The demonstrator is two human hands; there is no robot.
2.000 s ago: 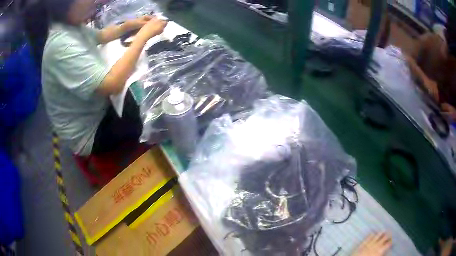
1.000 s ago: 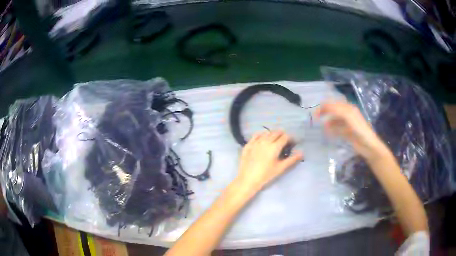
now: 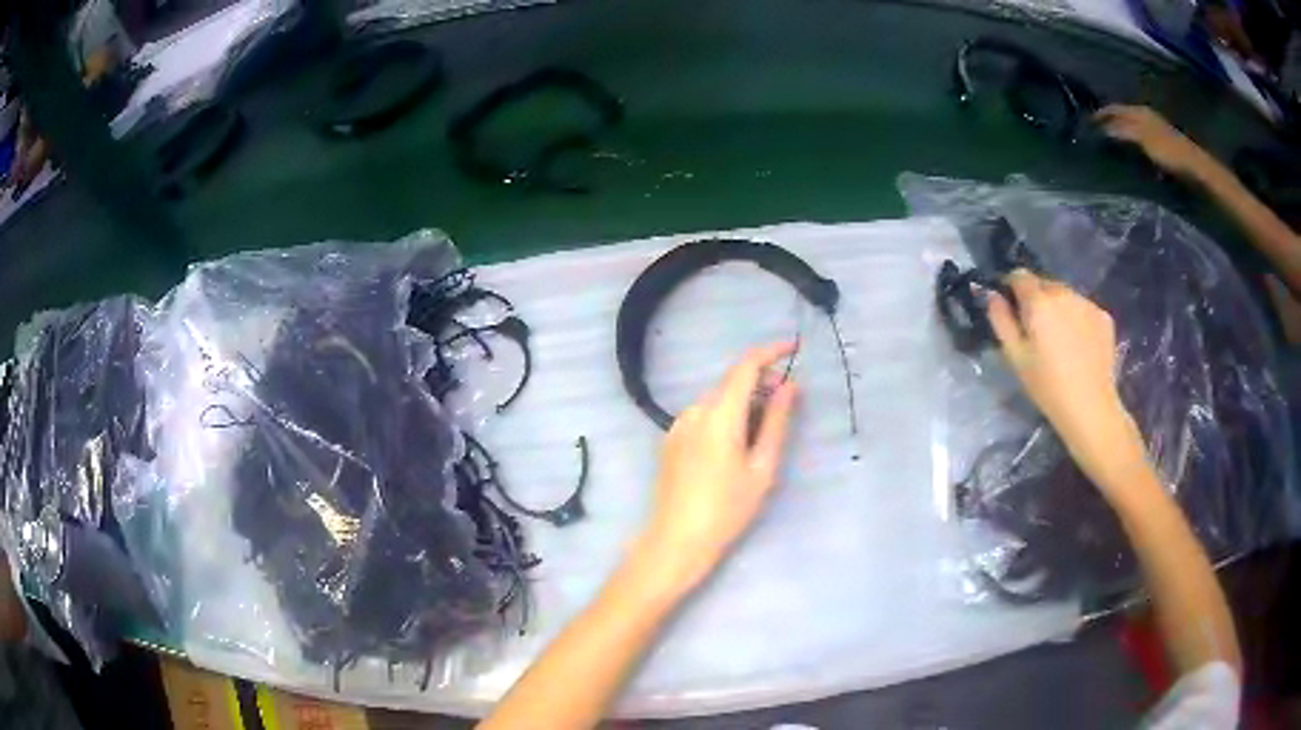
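Observation:
A black C-shaped headband lies on the white foam sheet with its opening to the right. A thin dark wire hangs from its upper right end. My left hand covers the headband's lower end, with a dark bit showing between thumb and fingers and a thin strand at the fingertips. My right hand is at the mouth of the right parts bag, its fingers closed on small black curved parts; exactly how many it holds is hidden.
The left parts bag spills thin black yokes onto the foam. Behind, the green conveyor belt carries several black headbands. Another person's hand reaches over the belt at upper right. A carton shows at lower left.
My right hand has moved from near the headband's upper end to black parts at the right bag. The headband shifted slightly left, its wire now hanging down. Another person's hand has appeared at upper right.

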